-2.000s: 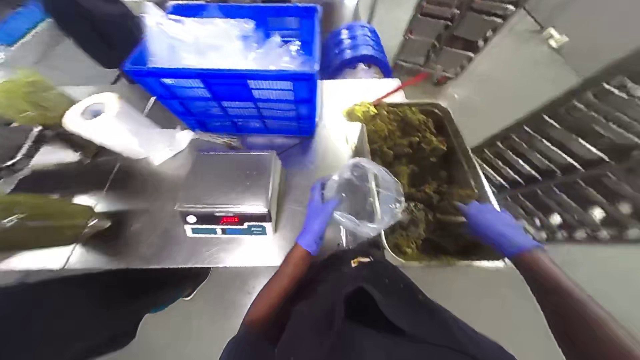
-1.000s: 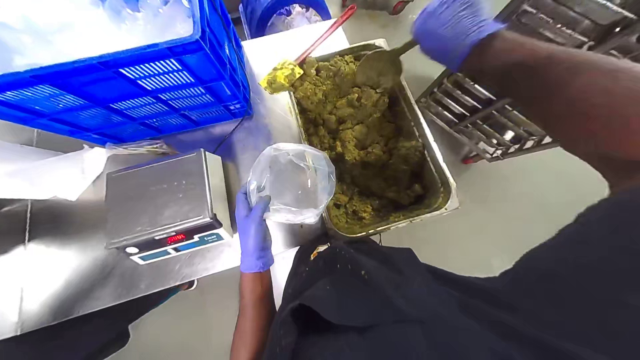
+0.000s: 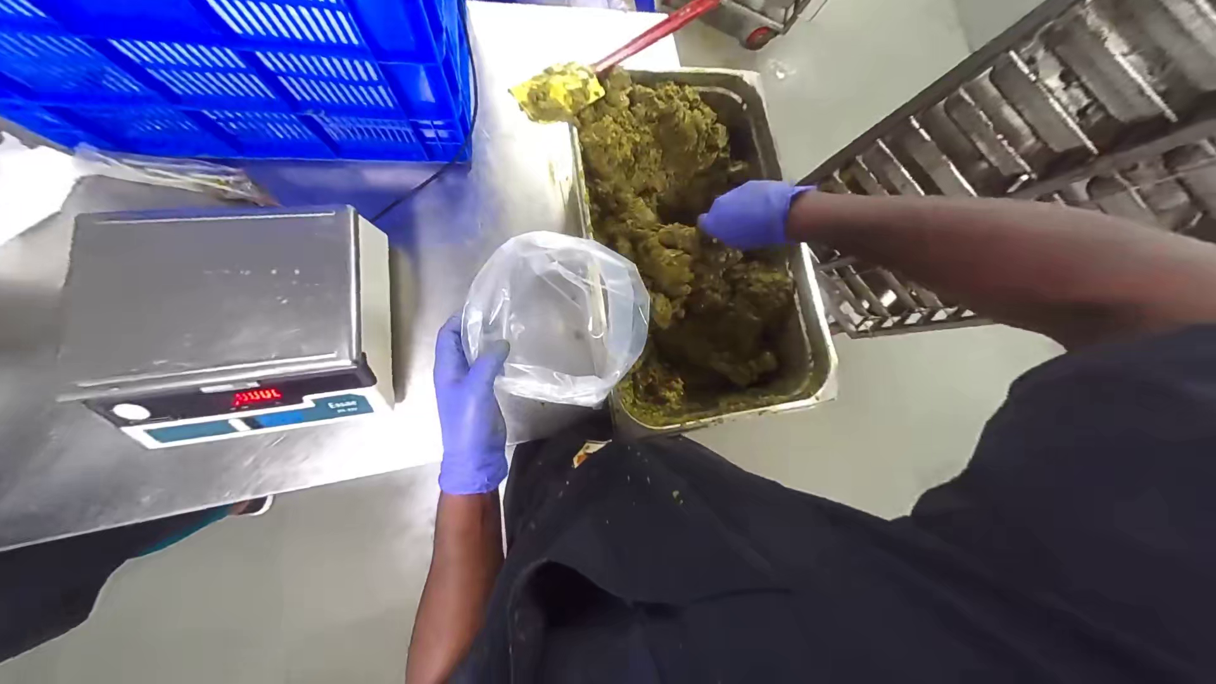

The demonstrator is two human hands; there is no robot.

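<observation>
My left hand (image 3: 472,408), in a blue glove, grips the rim of a clear plastic bag (image 3: 560,323), whose wide mouth faces up. The bag lies beside and partly over the left wall of a deep metal tray (image 3: 822,342). A thick greenish-brown mash (image 3: 655,171) fills much of that tray. Over the mash is my right hand (image 3: 755,214), gloved too, its fingers curled; the spoon seen earlier is hidden now, and whether the hand holds it cannot be made out. A red-handled spatula (image 3: 655,36) with a smeared yellow blade rests across the tray's far left corner.
A digital scale (image 3: 214,294) with a steel platform and lit red display stands left on the steel table (image 3: 399,456). Behind it are a blue plastic crate (image 3: 237,76) and a thin cable. A metal rack (image 3: 1007,123) stands at right. Someone's dark-clothed leg (image 3: 57,589) shows at lower left.
My right hand has come down from above the tray's far edge, where it held a metal spoon, to the mash. The left hand still holds the bag open.
</observation>
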